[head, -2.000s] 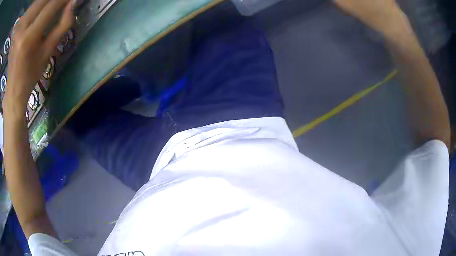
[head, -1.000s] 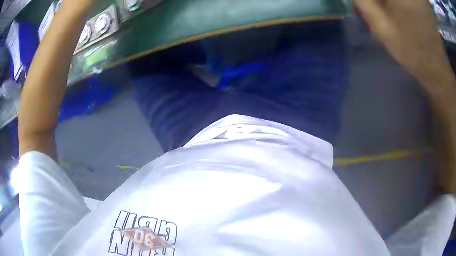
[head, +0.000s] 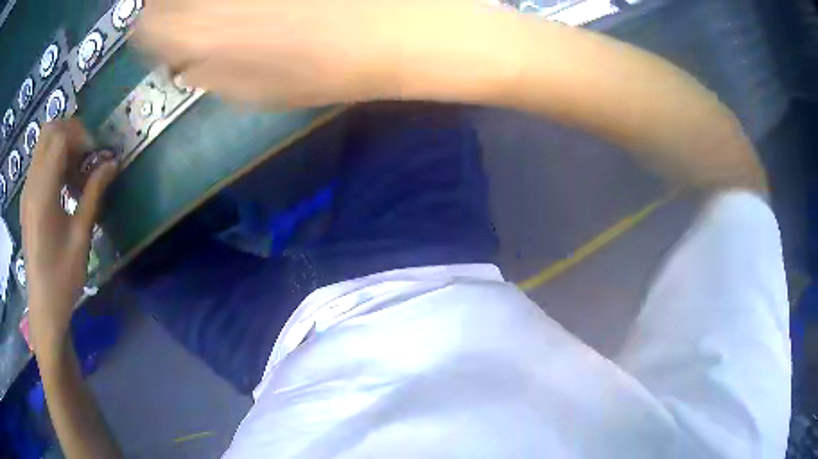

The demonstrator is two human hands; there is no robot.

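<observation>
A silver strip fixture [head: 146, 109] lies slanted on the green bench at upper left, its visible middle seats flat and without raised centres. My left hand [head: 58, 211] is at the lower left end of this strip, with thumb and fingers around a dark-rimmed round component [head: 96, 161]. Whether the component touches a seat is hidden. A shiny centre shows just below, beside the thumb. My right hand [head: 220, 54] is blurred and reaches across from the right over the strip's upper end. Its fingertips touch or hover there; what they hold cannot be told.
More strips with filled round seats [head: 90, 49] lie behind, along the upper left. The curved bench edge [head: 224, 182] runs in front of my lap. A red label [head: 26, 332] shows at far left. Glaring clear plastic [head: 583, 11] is at the top right.
My right hand has swung from the upper right across to the strip at upper left. My left hand now shows around a round component. The view has turned back after shifting.
</observation>
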